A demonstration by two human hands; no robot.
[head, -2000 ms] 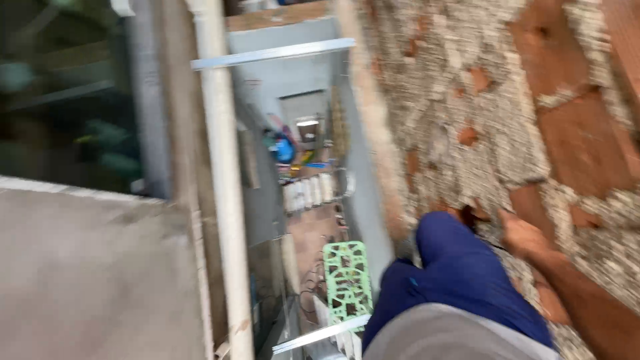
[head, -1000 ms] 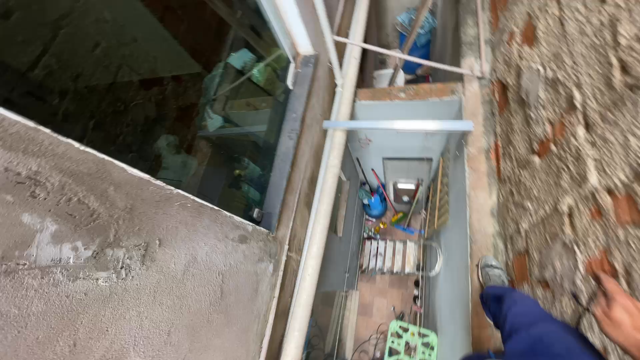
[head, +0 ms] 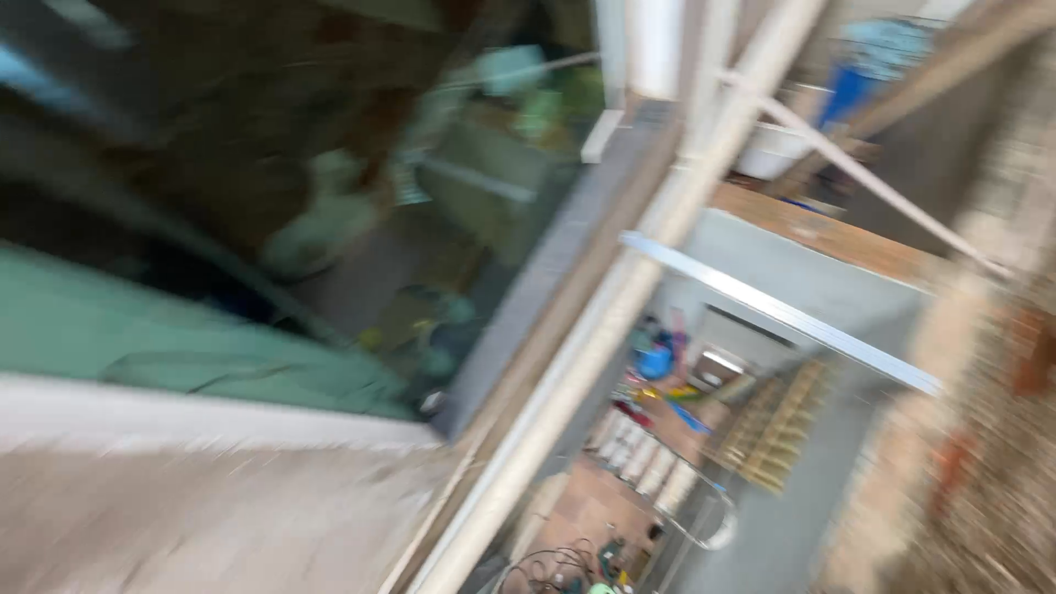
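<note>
Neither my left hand nor my right hand shows in the head view now. A pale plastic pipe (head: 590, 334) runs diagonally beside a narrow shaft. Across the shaft lies a shiny metal bar (head: 784, 313), one end at the pipe and the other on the right-hand ledge. Far below, a blue object (head: 656, 361), a row of white cylindrical items (head: 639, 462) and tangled cables (head: 561, 565) are on the tiled floor (head: 606, 503). The frame is blurred.
At the left a large glass pane (head: 330, 206) meets a rendered ledge (head: 206, 520). The rough wall (head: 998, 495) with exposed brick borders the shaft on the right. A thin pinkish bar (head: 866, 177) and a wooden beam (head: 949, 70) cross the upper right.
The view has swung strongly to the left and tilted. The hand, the blue-clothed leg and the shoe at the right, visible one second ago, are out of the picture.
</note>
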